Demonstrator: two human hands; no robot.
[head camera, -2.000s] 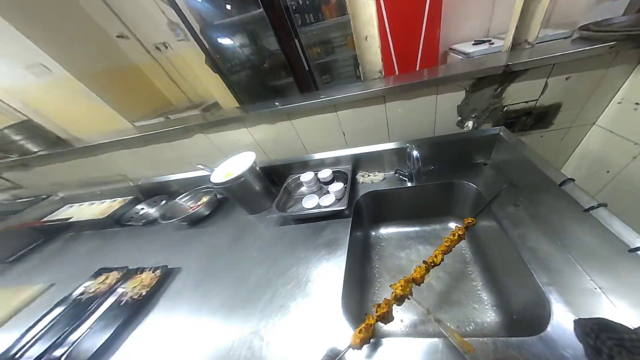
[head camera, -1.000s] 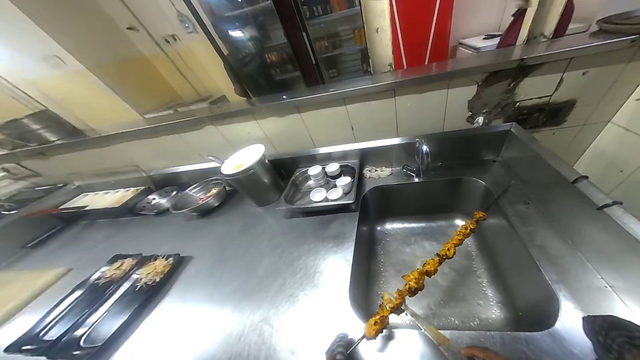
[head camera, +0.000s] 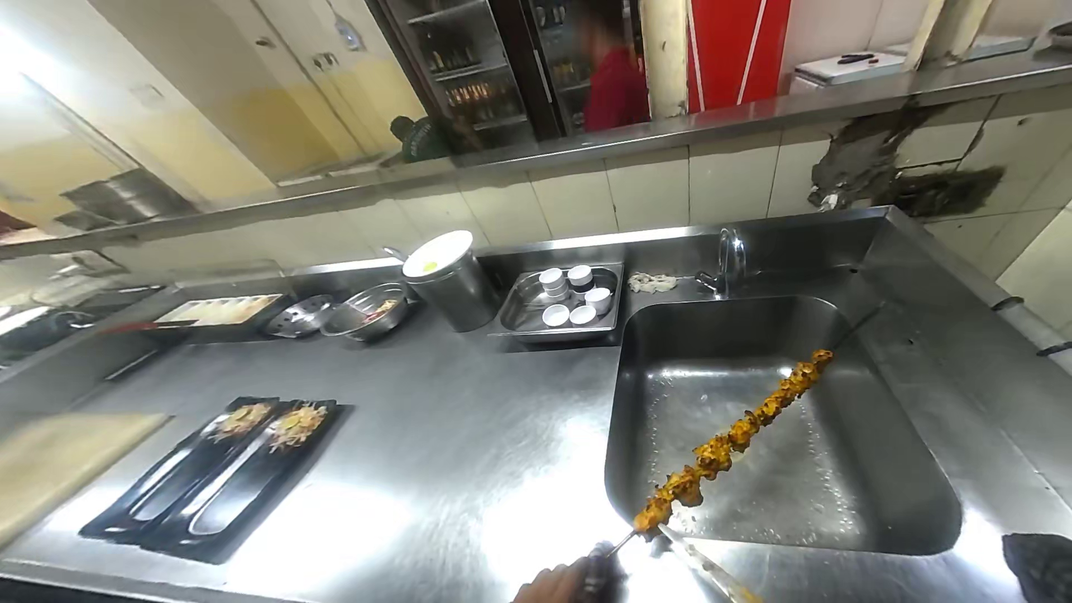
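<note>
My left hand grips the near end of a long metal skewer at the bottom edge. Orange-coated chunks of food are threaded along it, and it slants up to the right over the sink. The tip of a pale, stick-like tool, perhaps a brush or tongs, meets the lowest chunks. The rest of that tool runs out of the bottom edge, and my right hand is not in view.
Two black plates with shredded garnish lie left, beside a cutting board. Along the back stand metal bowls, a steel container, a tray of white cups and a faucet. A dark cloth-like thing lies right. People are beyond the ledge.
The hand on the skewer's near end has come into view. Fingers near the pale tool, seen at the bottom edge one second ago, are out of view. People have appeared beyond the ledge.
</note>
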